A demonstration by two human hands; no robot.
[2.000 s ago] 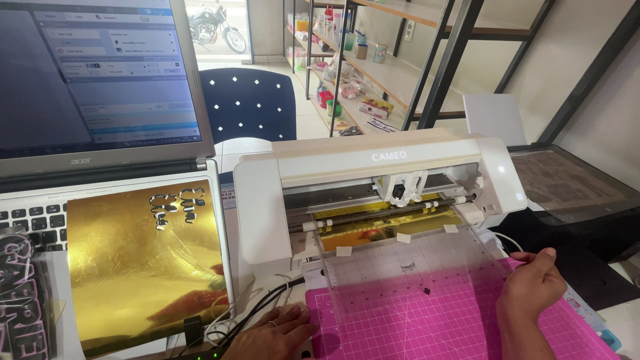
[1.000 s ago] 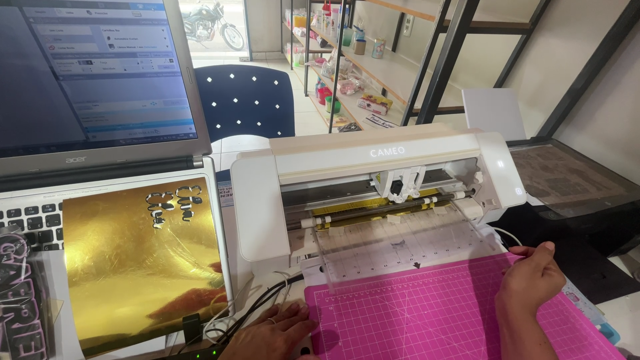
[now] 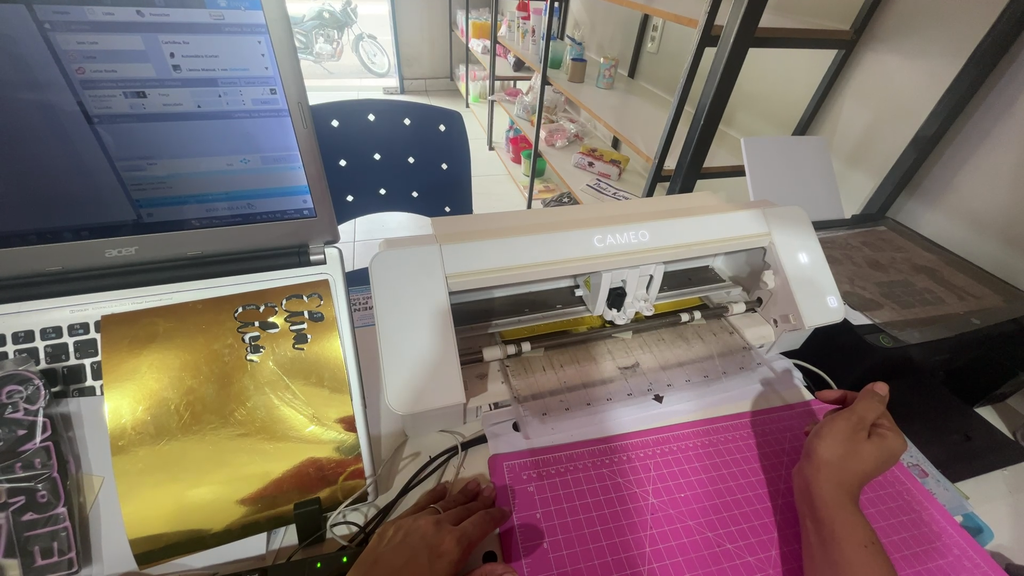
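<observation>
A white Cameo cutting machine (image 3: 608, 248) stands on the table. Its clear, tacky cutting mat (image 3: 632, 368) lies under the roller, and a gold sheet (image 3: 560, 324) on it shows behind the roller. The cutting carriage (image 3: 620, 292) sits right of the middle. My left hand (image 3: 440, 528) rests palm down at the left edge of a pink gridded mat (image 3: 656, 488), holding nothing I can see. Above that mat's upper right edge is my right hand (image 3: 860, 436), fingers curled; whether it grips anything is unclear. A gold mirror-like sheet (image 3: 232, 416) with cut-out shapes lies over the laptop keyboard.
An Acer laptop (image 3: 152, 120) is open at the left, with dark lettering in clear film (image 3: 36, 480) below it. Black and white cables (image 3: 416, 488) run beside my left hand. Behind are a blue chair (image 3: 392, 160) and metal-framed shelves (image 3: 592, 104). A dark flat-topped device (image 3: 920, 280) stands at right.
The clear mat and its gold sheet have moved back into the machine; the gold part formerly in front of the roller now shows behind it. My hands have stayed nearly in place.
</observation>
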